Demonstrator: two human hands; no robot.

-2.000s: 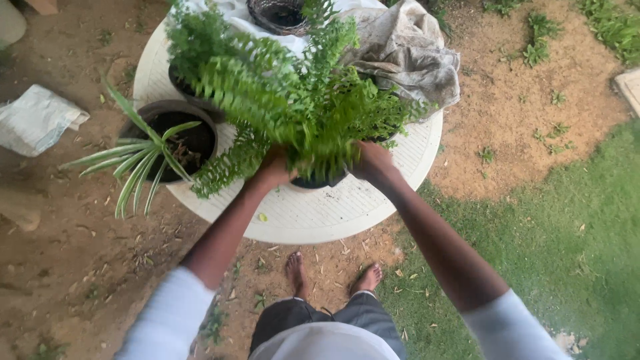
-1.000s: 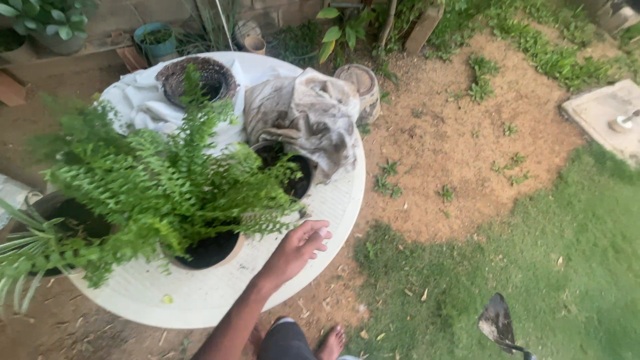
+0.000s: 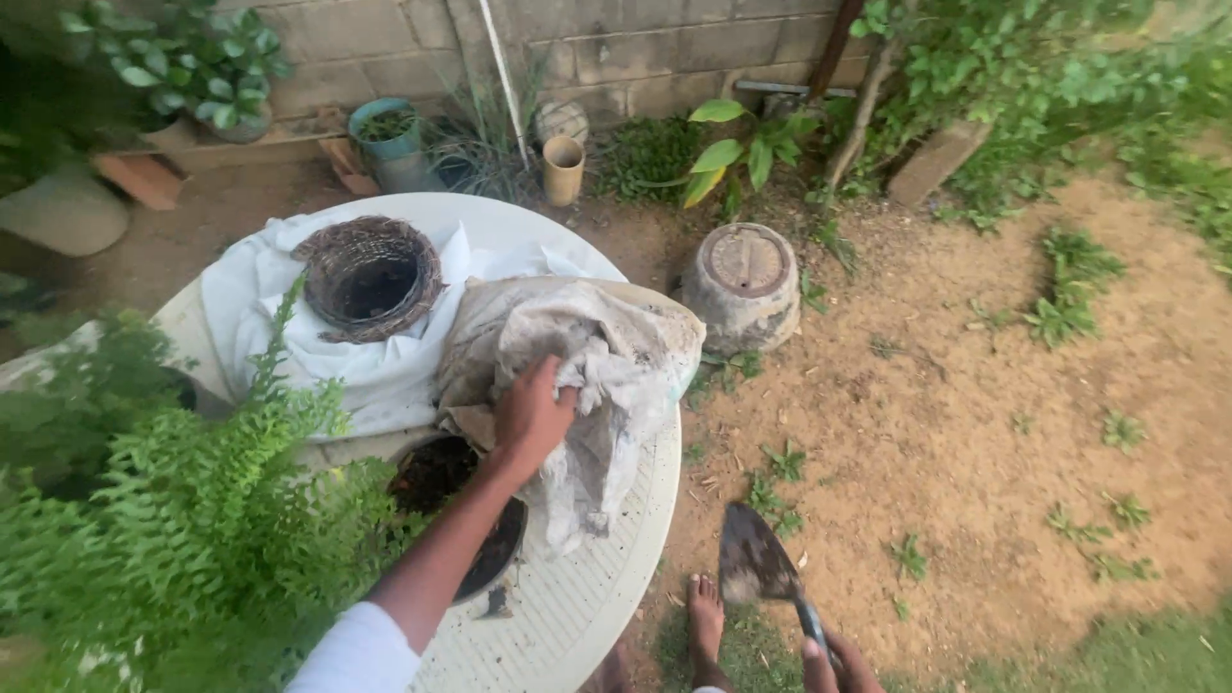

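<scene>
My left hand (image 3: 531, 409) grips the crumpled top of a dirty, pale woven sack (image 3: 616, 433) on the round white table. At the lower right, my right hand (image 3: 835, 666) holds a trowel (image 3: 760, 563) by its handle, its soil-stained blade pointing away from me beyond the table's edge. Below the sack, partly behind my left forearm, are dark containers of soil (image 3: 496, 549). A leafy fern (image 3: 202, 520) fills the lower left and hides its pot. Behind it, a twig-wrapped round pot (image 3: 371, 279) stands on a white cloth (image 3: 289, 371).
The round table's rim (image 3: 640, 568) curves close to my bare foot (image 3: 705, 616). An upturned weathered pot (image 3: 741, 289) stands beyond the sack. Along the block wall (image 3: 635, 58) are a teal pot (image 3: 385, 135), a tan pot (image 3: 563, 170) and plants. Bare soil and grass lie to the right.
Both hands were at the fern's pot two seconds ago. The trowel, at the lower right one second ago, is now in my right hand, and my left hand is on the sack. The view has shifted.
</scene>
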